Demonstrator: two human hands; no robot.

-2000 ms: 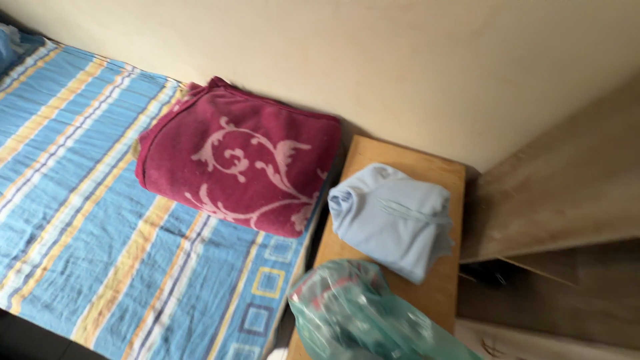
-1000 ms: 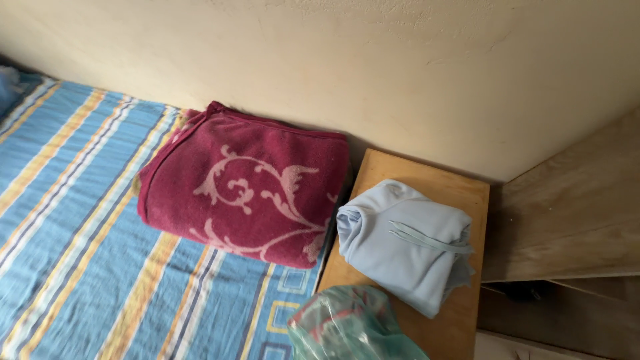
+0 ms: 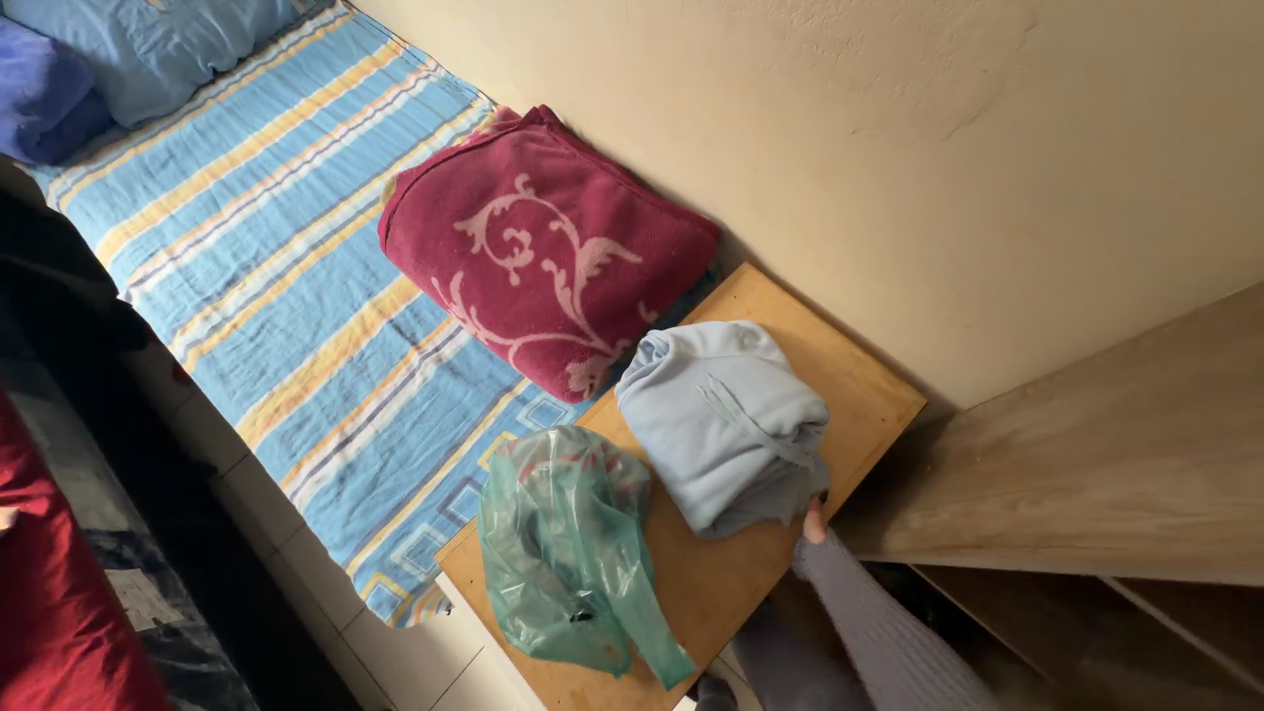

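A light blue folded sweatshirt (image 3: 726,425) with drawstrings lies on a small wooden table (image 3: 859,405). At its lower right corner is my right hand (image 3: 816,520), at the table's edge, in a grey-lilac ribbed sleeve. Only a small part of the hand shows; its fingers are mostly hidden, so I cannot tell if they hold the cloth. A green translucent plastic bag (image 3: 568,543) with things inside rests on the near left part of the table, left of the sweatshirt. My left hand is out of view.
A folded maroon blanket (image 3: 553,247) with a pale floral pattern lies on the striped bed (image 3: 296,286), against the wall. Blue pillow (image 3: 168,49) at the bed's far end. Wooden furniture (image 3: 1076,474) stands on the right. Red fabric (image 3: 59,592) lies at the lower left.
My right hand and sleeve have come into view beside the sweatshirt. The view has turned and shows more of the bag and floor.
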